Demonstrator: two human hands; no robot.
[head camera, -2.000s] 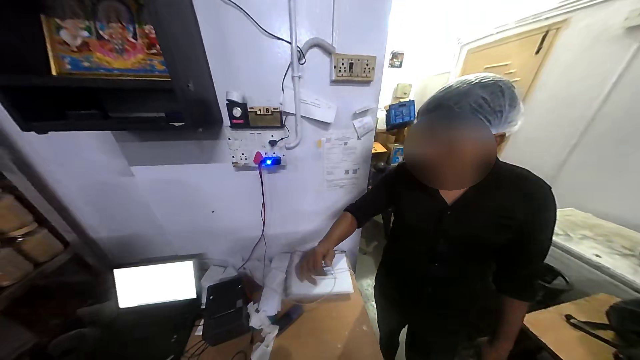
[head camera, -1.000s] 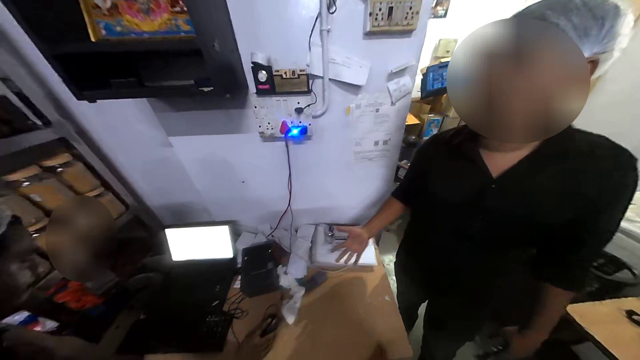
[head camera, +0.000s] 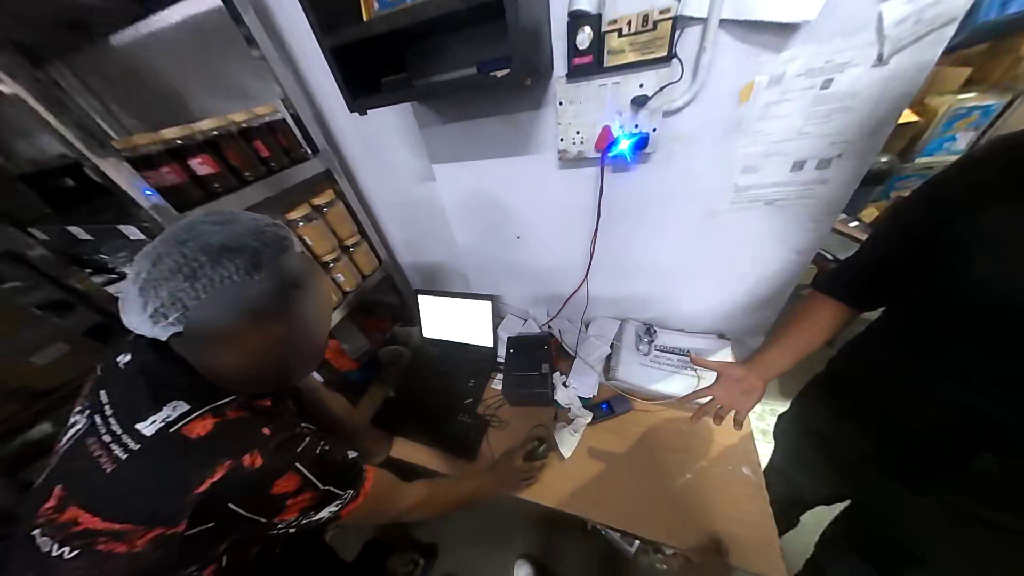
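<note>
Neither my left hand nor my right hand can be made out. A blurred brownish shape at the table's lower right edge is too unclear to name. On the wooden table (head camera: 640, 488) stands a laptop (head camera: 456, 320) with a bright screen. Beside it is a black box-shaped device (head camera: 529, 370), with crumpled white paper (head camera: 572, 424) and a small dark phone-like device (head camera: 610, 408) to its right. A co-worker's hand (head camera: 520, 468) rests on a computer mouse (head camera: 537, 449). Another person's spread hand (head camera: 730, 392) is over the table's right side, near a white printed binder or pad (head camera: 664, 360).
A person in a hairnet (head camera: 208, 272) leans in at the left; a person in black (head camera: 920, 336) stands at the right. Shelves hold lidded jars (head camera: 312, 232). Red and black cables (head camera: 594, 248) hang from a wall socket board (head camera: 572, 120). A dark cabinet (head camera: 528, 48) juts out above.
The view has swung left and down. The right-hand person's hand, on the white binder or pad two seconds ago, is now spread at its right side. The left-hand person is now much more in view.
</note>
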